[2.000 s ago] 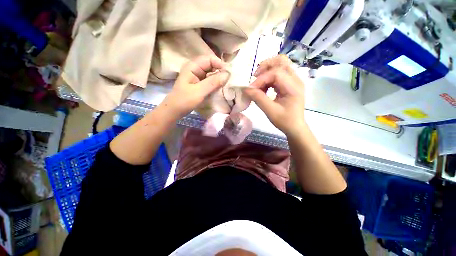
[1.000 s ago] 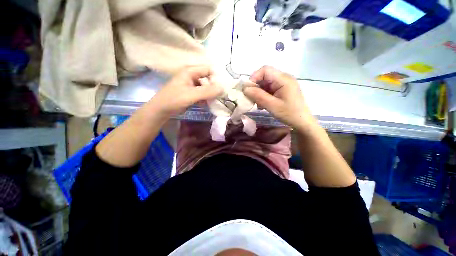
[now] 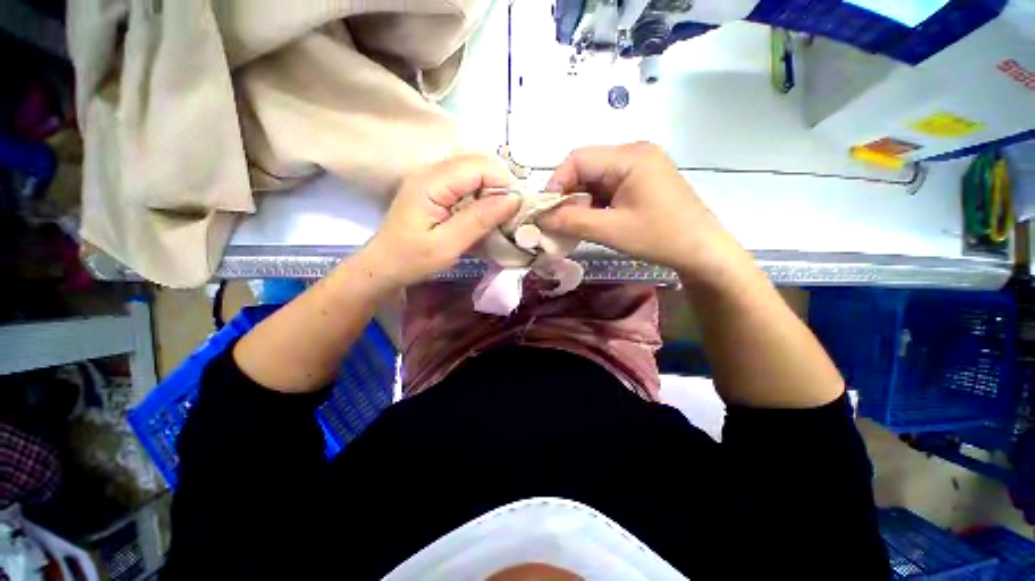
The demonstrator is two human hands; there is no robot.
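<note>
My left hand (image 3: 445,218) and my right hand (image 3: 627,207) pinch the beige sleeve end (image 3: 531,213) between thumbs and fingers, above the table's front edge. A small round pale button (image 3: 528,235) shows between the hands. Pale pink cloth (image 3: 499,291) hangs below the beige cloth, over the edge. The beige garment body (image 3: 324,102) lies heaped on the table to the left and hangs over its front edge. The fingertips hide part of the sleeve end.
The sewing machine's needle area (image 3: 613,40) is at the top, its blue panel (image 3: 880,28) at upper right. Green and yellow looped handles (image 3: 986,199) are at the table's right end. Blue crates stand under the table at left (image 3: 199,386) and right (image 3: 942,352).
The view has shifted, so the machine sits higher in the picture. Both hands still hold the sleeve end, now closer together, with the cloth folded differently and a button showing.
</note>
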